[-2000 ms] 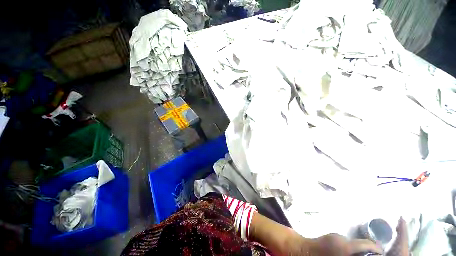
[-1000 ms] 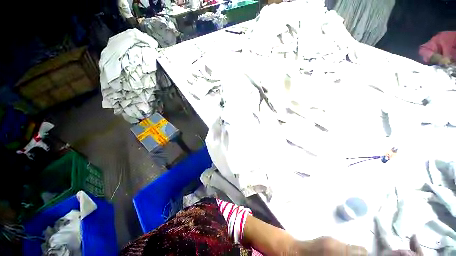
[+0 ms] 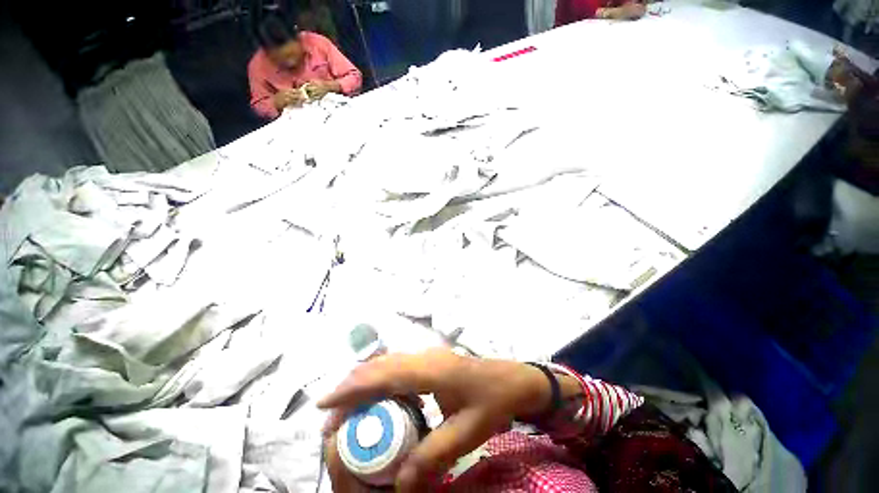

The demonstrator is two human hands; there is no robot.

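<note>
My right hand (image 3: 463, 395) reaches in from the lower right, fingers curved around a round white lid with a blue ring (image 3: 371, 438). The lid faces the camera, and the flask body below it is hidden. My left hand (image 3: 336, 457) shows only as a strip of skin against the flask's left side; the rest is hidden or cut off. A small round grey-green piece (image 3: 364, 338) is just beyond my right fingers. Crumpled off-white garments (image 3: 145, 366) cover the near and left parts of the white table (image 3: 617, 125). Thin dark-pronged snips (image 3: 328, 274) lie on the cloth.
A person in a pink-orange top (image 3: 299, 75) handles pale cloth across the table. Other people's arms show at the top and right edges. A red strip (image 3: 514, 54) lies on the table. Blue crates (image 3: 771, 356) and pale cloth (image 3: 747, 433) are below its right edge.
The view has swung right, from the crates and taped stool to the table and the seated person. My right hand and the blue-ringed lid now show near the bottom centre.
</note>
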